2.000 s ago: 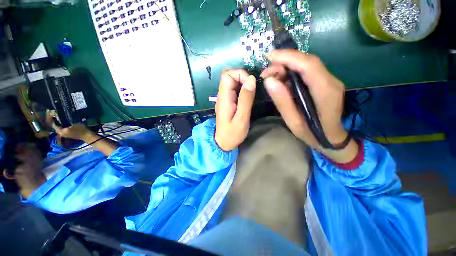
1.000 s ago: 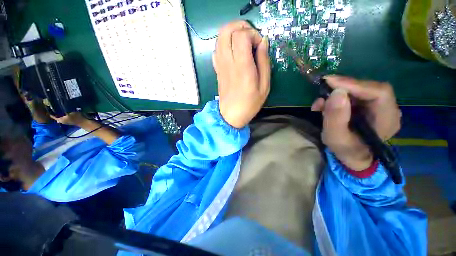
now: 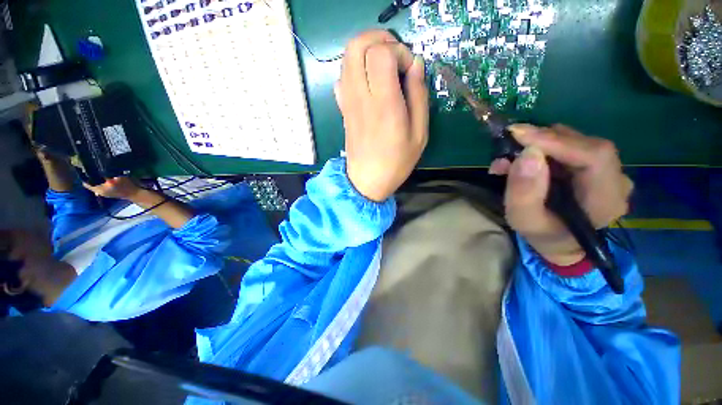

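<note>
My right hand [image 3: 566, 190] holds a black soldering iron [image 3: 576, 213] like a pen, its thin metal tip pointing up and left over the green and silver circuit board panel [image 3: 495, 47]. My left hand [image 3: 384, 119] is at the panel's left edge with fingers bent together. A thin strand runs to its fingers from the left. What the fingertips pinch is hidden behind the hand. A dark component [image 3: 393, 9] lies at the panel's upper left.
A white sheet [image 3: 245, 103] with rows of dark parts lies left on the green bench [image 3: 594, 79]. A yellow-green tub [image 3: 662, 47] with silvery scraps is at upper right. At far left a person in blue handles a black device [image 3: 91, 138].
Since two seconds ago both hands have moved from the bench's front edge to the panel, and the iron has swung right. In the last second the iron tip has moved slightly up and left.
</note>
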